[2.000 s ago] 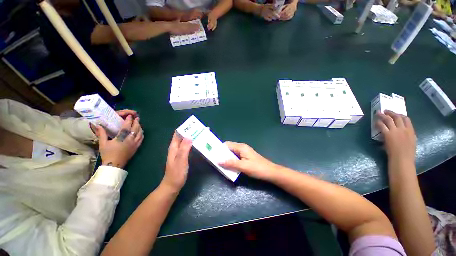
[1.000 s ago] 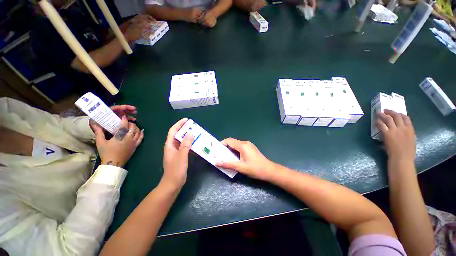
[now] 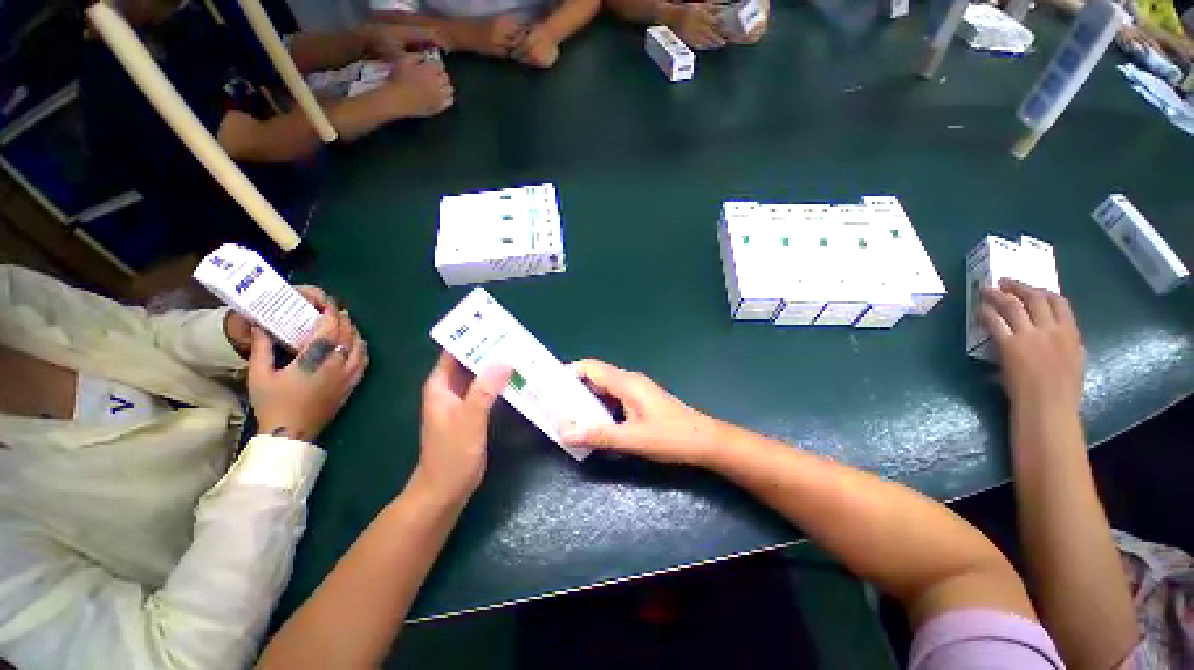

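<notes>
A slim white carton (image 3: 526, 376) with dark print and a small green mark is held tilted above the dark green table (image 3: 629, 157), its upper end pointing to the upper left. My left hand (image 3: 458, 425) grips its left edge, thumb on the printed face. My right hand (image 3: 642, 416) grips its lower right end, thumb on the face. A carton stack (image 3: 500, 233) lies beyond the held carton. A carton row (image 3: 828, 259) lies side by side to the right of centre.
A person at left holds a carton (image 3: 269, 299). A neighbour's hand (image 3: 1034, 327) rests on cartons (image 3: 985, 308) at right, with a single carton (image 3: 1139, 242) beyond. Another carton (image 3: 669, 54) lies across the table near other people's hands. Cream pipes (image 3: 197, 131) slant at upper left.
The held carton has turned slightly, and its upper left end has come out from under my left fingers. Across the table, hands at upper left have moved right over cartons.
</notes>
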